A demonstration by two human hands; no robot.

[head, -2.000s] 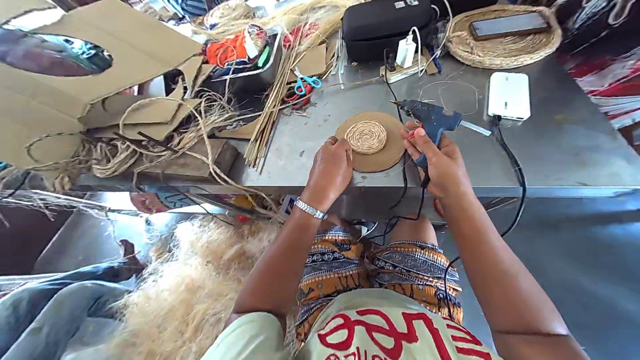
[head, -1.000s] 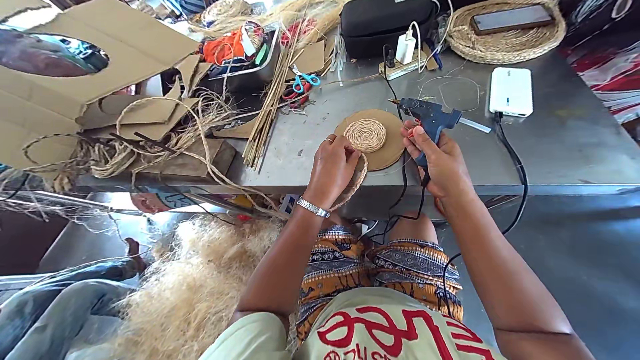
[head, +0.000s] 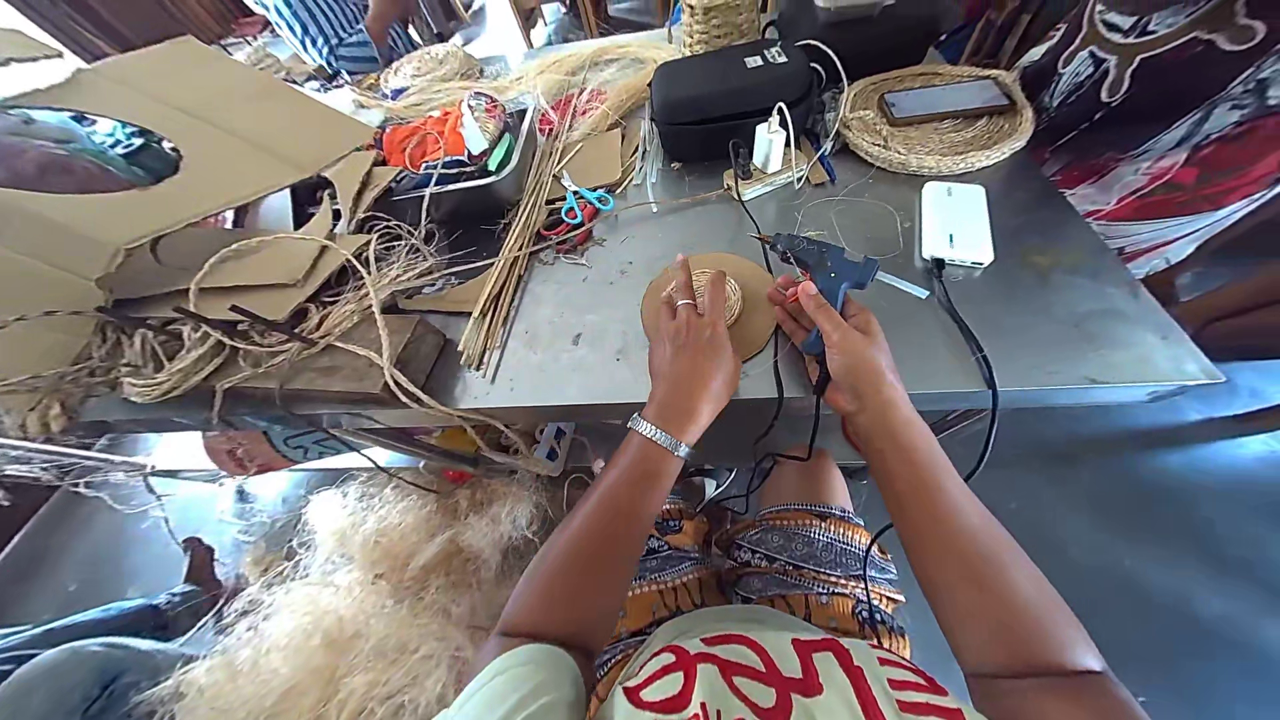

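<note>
A round cardboard disc [head: 665, 290] lies near the front edge of the metal table, with a flat coil of braided natural fibre [head: 733, 298] on its middle. My left hand [head: 695, 350] rests over the coil, fingers spread and pointing away from me, partly hiding it. In my right hand [head: 845, 345] is a dark blue hot glue gun [head: 825, 268], gripped by its handle just right of the disc. Its nozzle points left, above the table, and a clear glue stick [head: 903, 284] sticks out of its back.
Scissors with blue handles [head: 585, 203], thin dry stalks [head: 515, 270] and fibre rope [head: 375, 300] lie left. A white power bank [head: 957, 225], a black case [head: 735, 95] and a woven tray [head: 935, 150] holding a phone stand beyond. Black cables hang over the front edge.
My left hand, which held a loose braid end at the disc's left side one second ago, has moved onto the coil with its fingers spread. My right hand still holds the glue gun.
</note>
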